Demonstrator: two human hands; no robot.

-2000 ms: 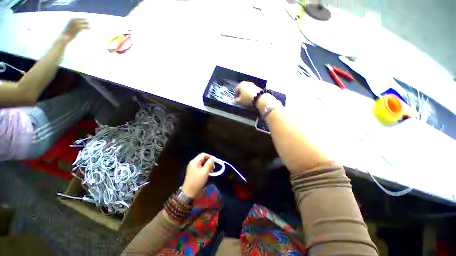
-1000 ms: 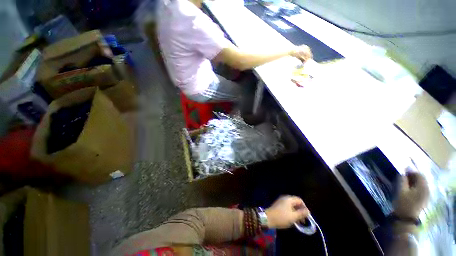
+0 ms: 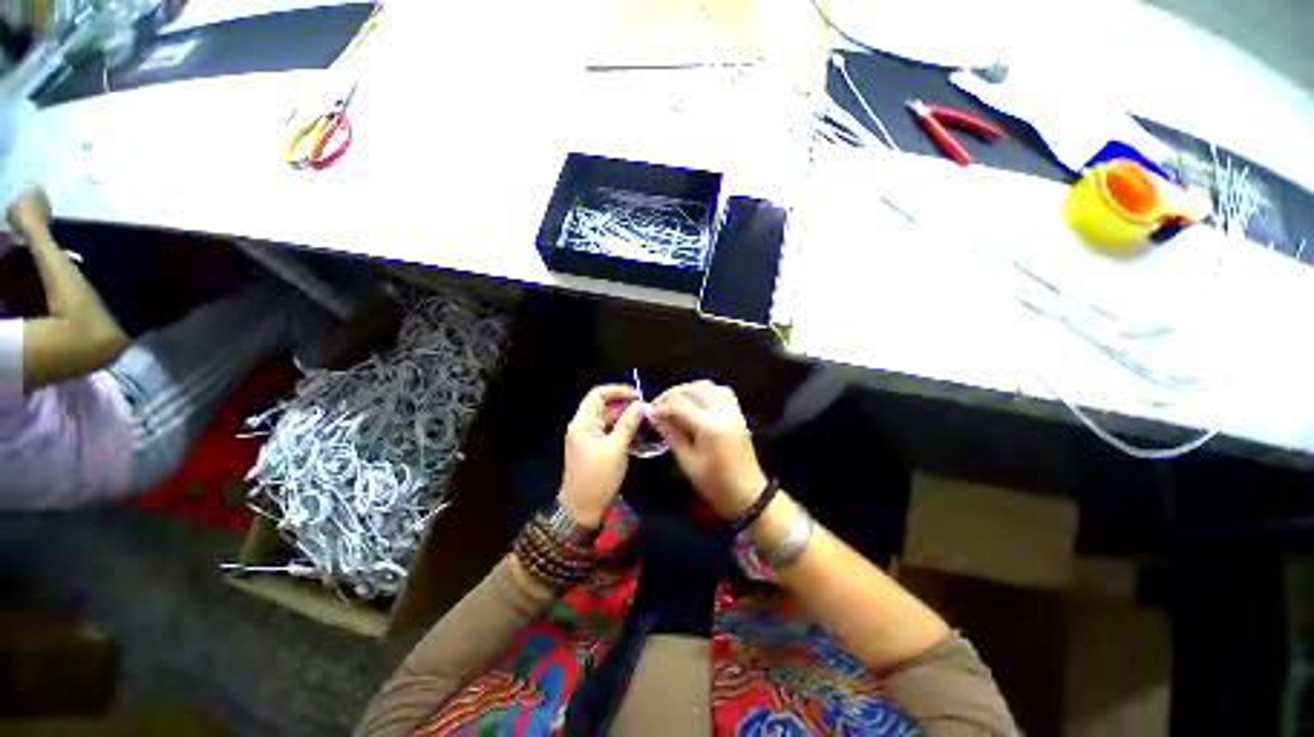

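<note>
My left hand (image 3: pixel 598 439) and my right hand (image 3: pixel 702 429) are together over my lap, both bare. Between their fingers they hold a small white cable coil (image 3: pixel 650 449), mostly hidden by the fingers. A thin white strip, likely a twist tie (image 3: pixel 637 380), sticks up between the fingertips. The black tie box (image 3: pixel 553 231) with many white strips stands at the bench edge. The dark smartphone (image 3: pixel 745 259) lies right beside it.
Lengths of cable (image 3: pixel 1110 346) lie on the bench at right, one hanging over the edge. Pliers (image 3: pixel 954 130), a yellow tape roll (image 3: pixel 1113 206) and scissors (image 3: pixel 322 138) lie on the bench. A carton of finished coils (image 3: pixel 353 482) stands low at left, beside a seated person (image 3: pixel 72 396).
My right hand has left the tie box area and met my left hand at the coil over my lap. The view has swung back from the left.
</note>
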